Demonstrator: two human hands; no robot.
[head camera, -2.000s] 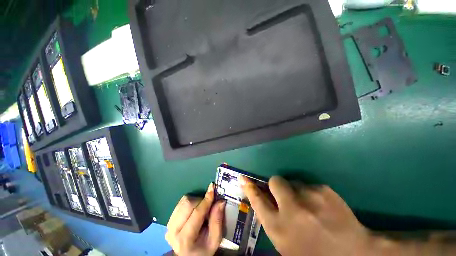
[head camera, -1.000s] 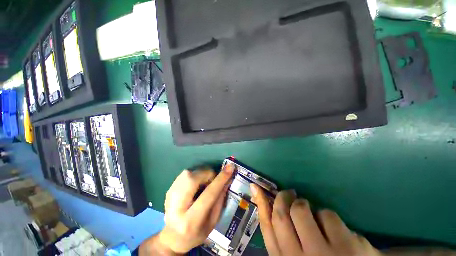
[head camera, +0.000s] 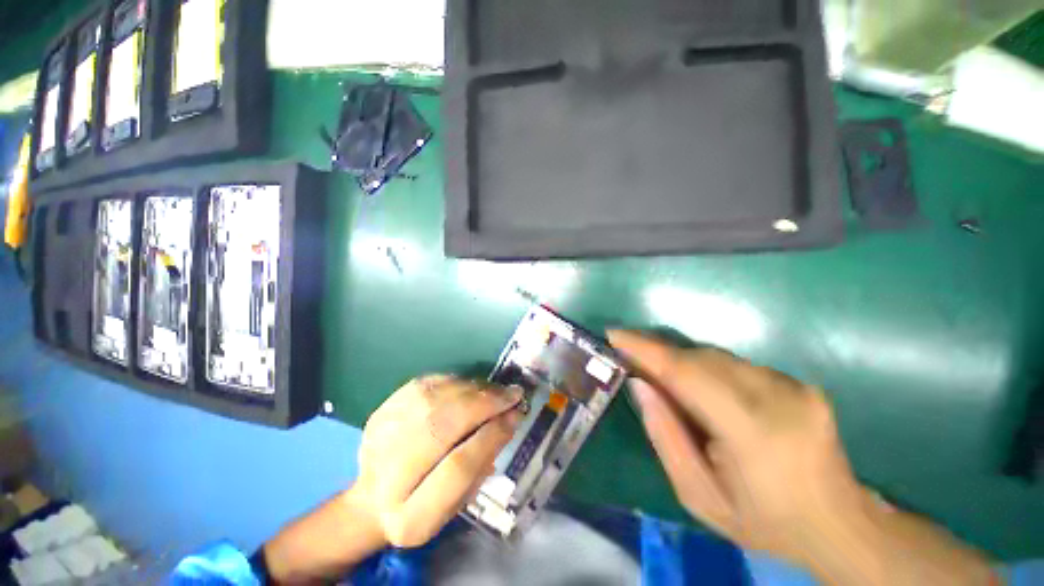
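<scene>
A silver-white phone mid-frame (head camera: 558, 467) is tilted over the green mat, its upper end pointing up and left. An orange flex piece and a black strip show inside it. My left hand (head camera: 441, 458) grips its left side, with fingertips over a small dark part near the upper left of the frame. My right hand (head camera: 733, 429) is at the frame's upper right corner, with thumb and forefinger at its edge. Whether the right fingers pinch the corner is unclear. The left thumb is hidden.
A large black foam tray (head camera: 641, 243) lies beyond the frame. A foam tray with silver frames (head camera: 300, 298) is at left, and one with white-yellow units (head camera: 246, 80) behind it. Dark brackets (head camera: 378, 132) lie between trays; a flat black plate (head camera: 879, 172) lies right.
The phone frame shows more of its upper end, and its inside there looks darker. My right fingers have moved from over its face to its right corner. The view has shifted, moving the trays up.
</scene>
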